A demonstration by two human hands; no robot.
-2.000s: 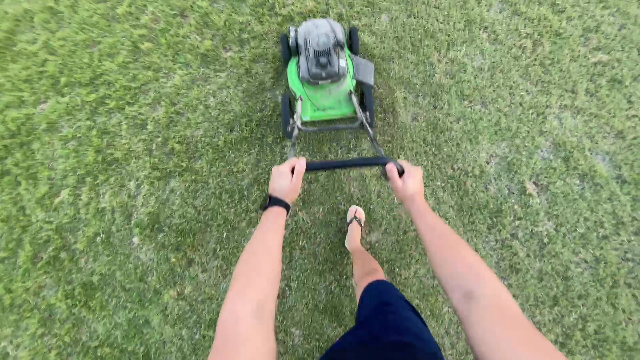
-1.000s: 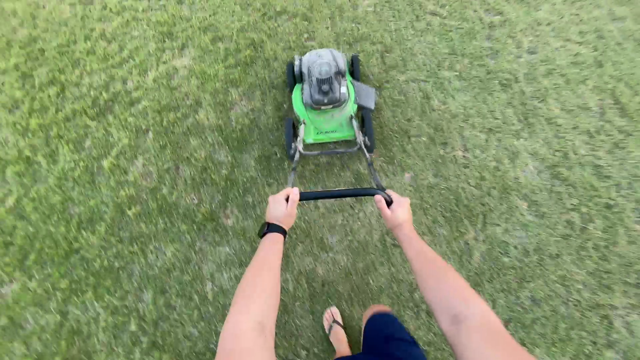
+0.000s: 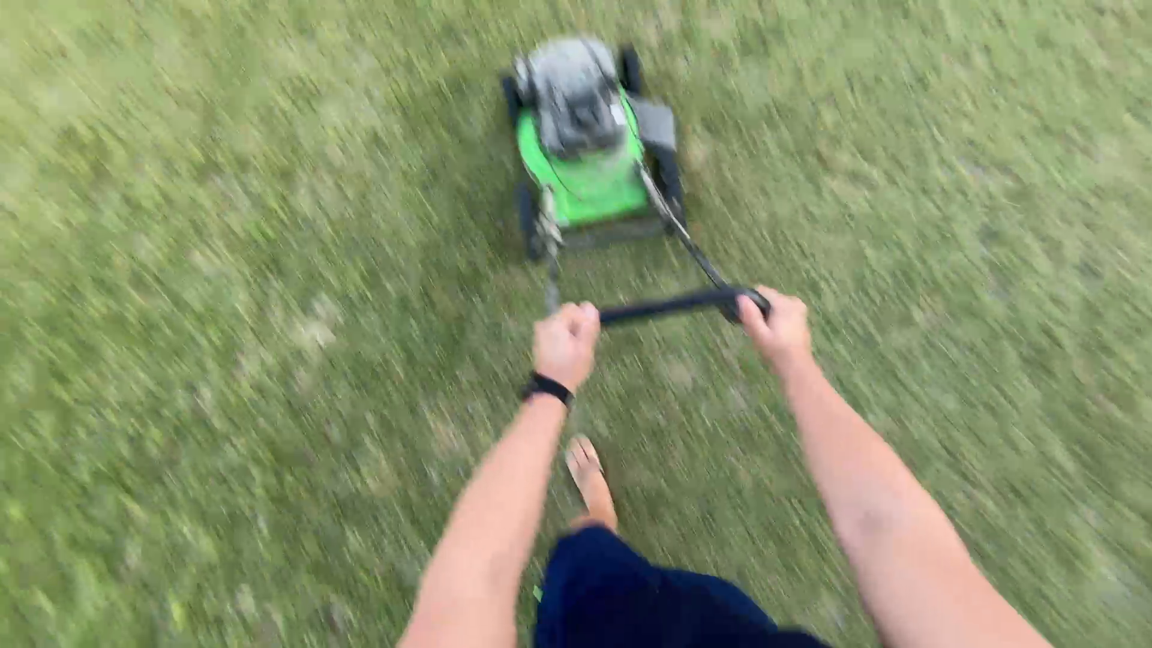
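Note:
A green walk-behind lawn mower [image 3: 598, 189] with a grey and black engine [image 3: 578, 99] stands on the grass, upper middle of the view. Its black handlebar [image 3: 664, 308] crosses toward me, tilted a little up to the right. My left hand [image 3: 567, 342] grips the bar's left end, a black watch [image 3: 547, 389] on that wrist. Around the right end, where the bar bends, my right hand [image 3: 776, 326] is closed. The fingers of both hands are partly hidden. Motion blurs the picture.
Mown-looking grass [image 3: 270, 360] surrounds the mower on all sides. A grey discharge chute [image 3: 654, 124] sticks out at the mower's right side. One foot in a flip-flop [image 3: 587, 463] is on the grass behind the handlebar, below dark blue shorts [image 3: 630, 598].
Both hands have stayed on the handlebar. The bar, level one second ago, now slants up to the right in view. The foot in view appears farther forward than one second ago.

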